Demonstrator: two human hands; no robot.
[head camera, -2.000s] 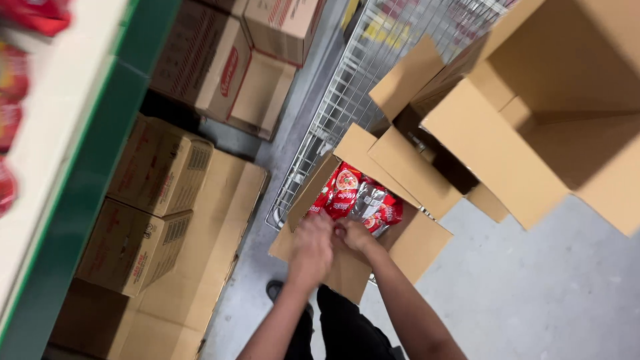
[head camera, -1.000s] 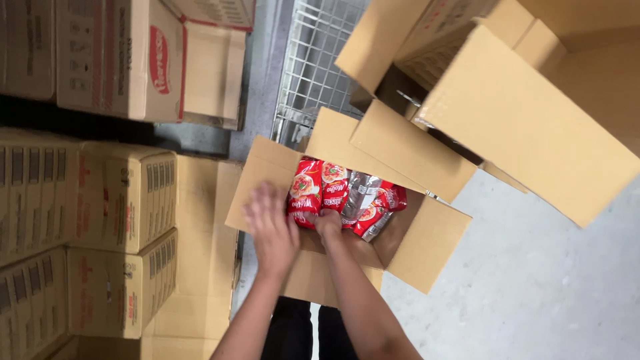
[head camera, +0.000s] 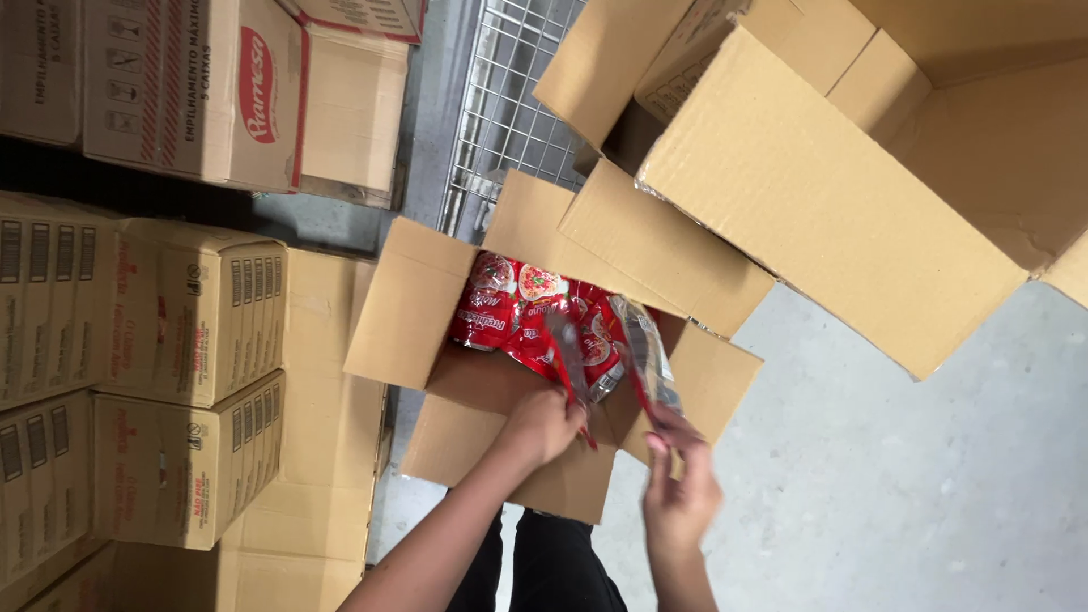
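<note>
An open cardboard box (head camera: 510, 442) sits in front of me with several red sauce pouches (head camera: 493, 314) at its far side. My left hand (head camera: 544, 429), over the near part of the box, grips the lower edge of a red pouch (head camera: 568, 353), seen nearly edge-on and blurred. Just right of it, my right hand (head camera: 684, 476) pinches the end of another pouch (head camera: 650, 357), red with a silvery face, above the box's right flap. The fingertips of both hands are partly hidden.
Larger open cardboard boxes (head camera: 833, 195) stand at the upper right, over a wire mesh cart (head camera: 518, 93). Stacked closed cartons (head camera: 187, 314) fill the left side, with more printed cartons (head camera: 204, 93) at the upper left. Grey floor (head camera: 850, 476) shows at the lower right.
Both hands now hold pouches raised from the row in the box. A second ago my left hand was over the left flap and my right hand was at the pouches.
</note>
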